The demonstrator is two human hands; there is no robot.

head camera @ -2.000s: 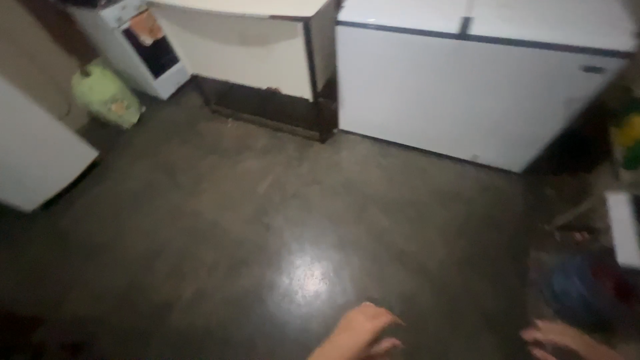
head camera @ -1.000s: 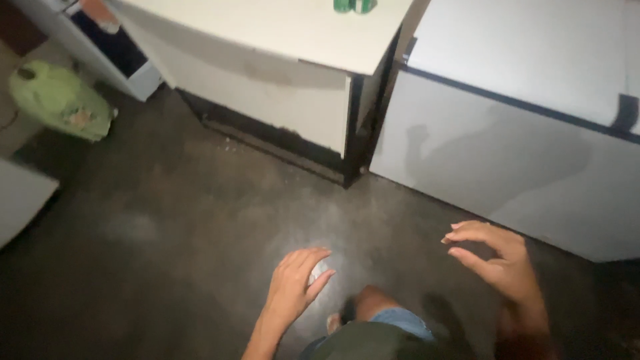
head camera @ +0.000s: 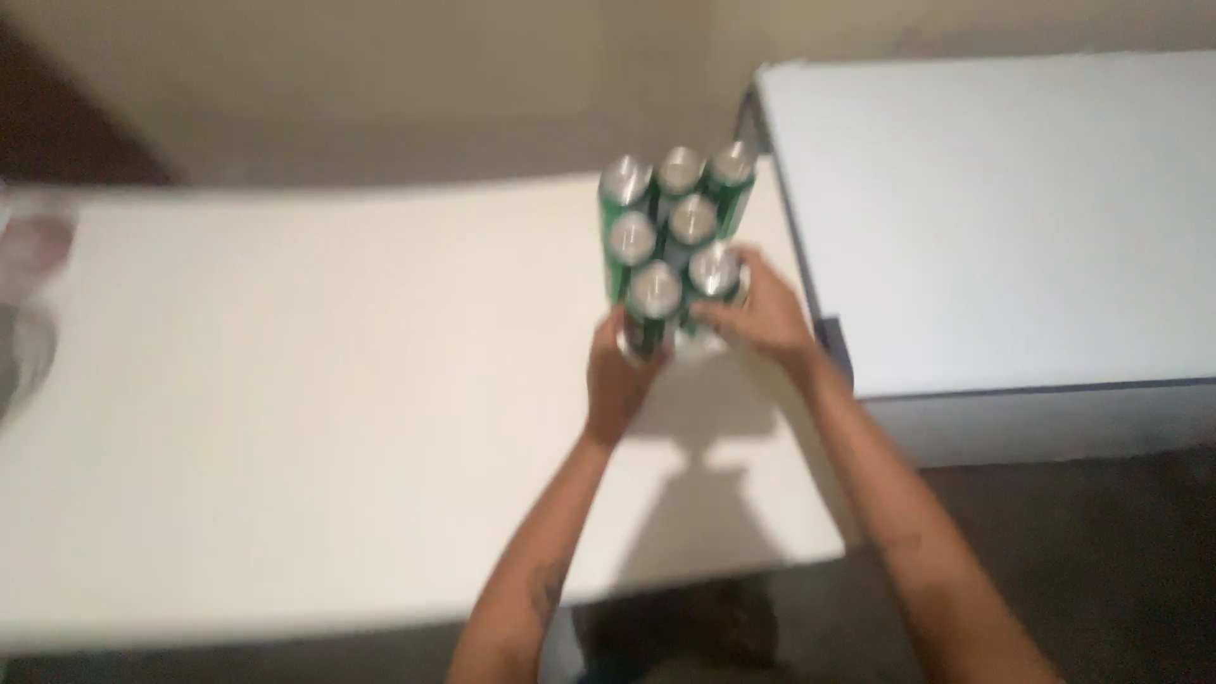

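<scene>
Several green drink cans with silver tops (head camera: 693, 220) stand upright in a close group near the right end of a white tabletop (head camera: 313, 408). My left hand (head camera: 622, 375) is curled around the lower part of the nearest left can (head camera: 655, 293). My right hand (head camera: 765, 309) has its thumb and fingers around the nearest right can (head camera: 714, 271). The picture is blurred, and whether either can is lifted off the table cannot be told.
Right beside the table stands a white chest freezer (head camera: 1007, 228) with a dark edge trim. A wall (head camera: 427, 85) runs behind both. Blurred reddish and clear items (head camera: 33, 252) lie at the table's far left. Dark floor (head camera: 1045, 541) shows below the freezer.
My hands were apart and bare above the floor; now both are on the cans at the table. The view has turned up to the tabletop, where only part of the green cans showed earlier.
</scene>
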